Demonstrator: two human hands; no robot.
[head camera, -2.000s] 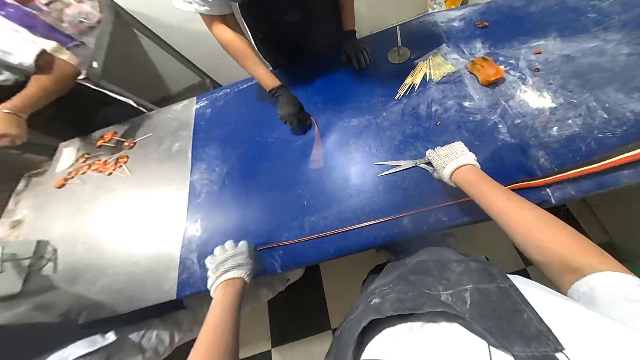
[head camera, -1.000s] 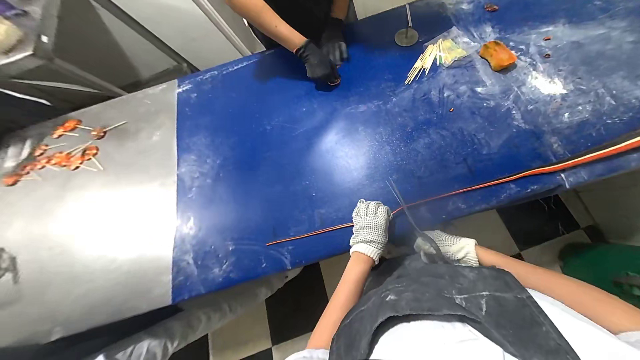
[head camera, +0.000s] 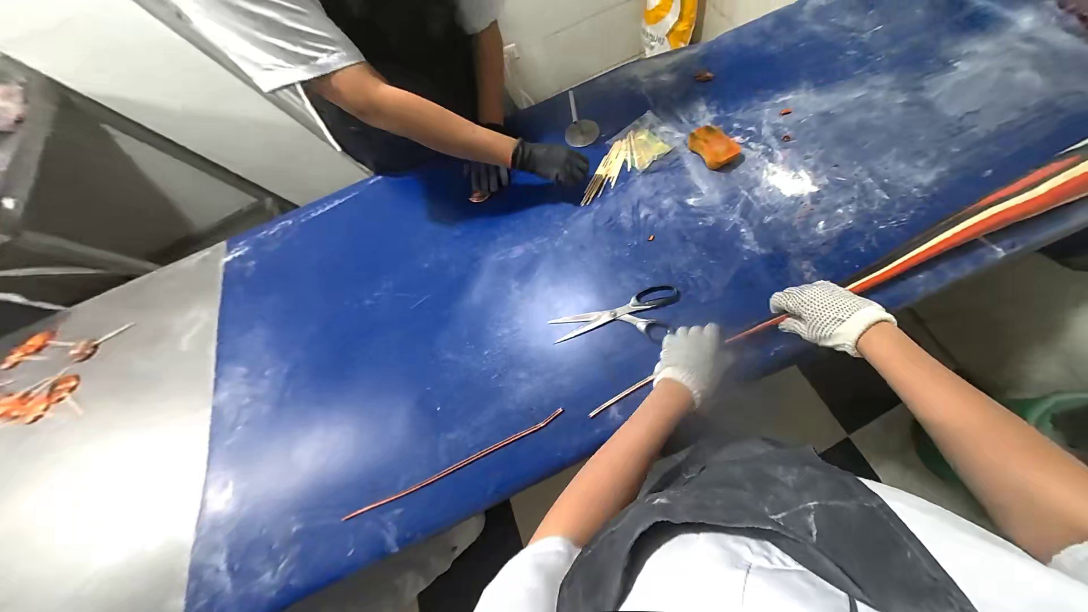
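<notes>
My left hand (head camera: 693, 361), in a white knit glove and blurred, lies over the thin candy rope near the table's front edge; the rope's cut end (head camera: 619, 398) shows at its left. My right hand (head camera: 829, 314), gloved alike, is closed on the same rope where it widens into a thick striped candy strand (head camera: 977, 219) of red, cream and dark. Scissors (head camera: 608, 316) lie with parted blades on the blue table, their handles just beyond my left hand. A separate cut piece of thin candy rope (head camera: 455, 466) lies to the left.
Across the table a co-worker's black-gloved hand (head camera: 552, 163) reaches beside wooden sticks (head camera: 614, 170). Near these are a round metal disc with a handle (head camera: 582, 132) and an orange block (head camera: 714, 147). Lollipops (head camera: 51, 391) lie on the metal surface (head camera: 127, 425) at left.
The rope now has a separate cut piece. The scissors, in my right hand before, lie on the table. Both my hands are farther right along the rope. The co-worker's hand has moved toward the sticks.
</notes>
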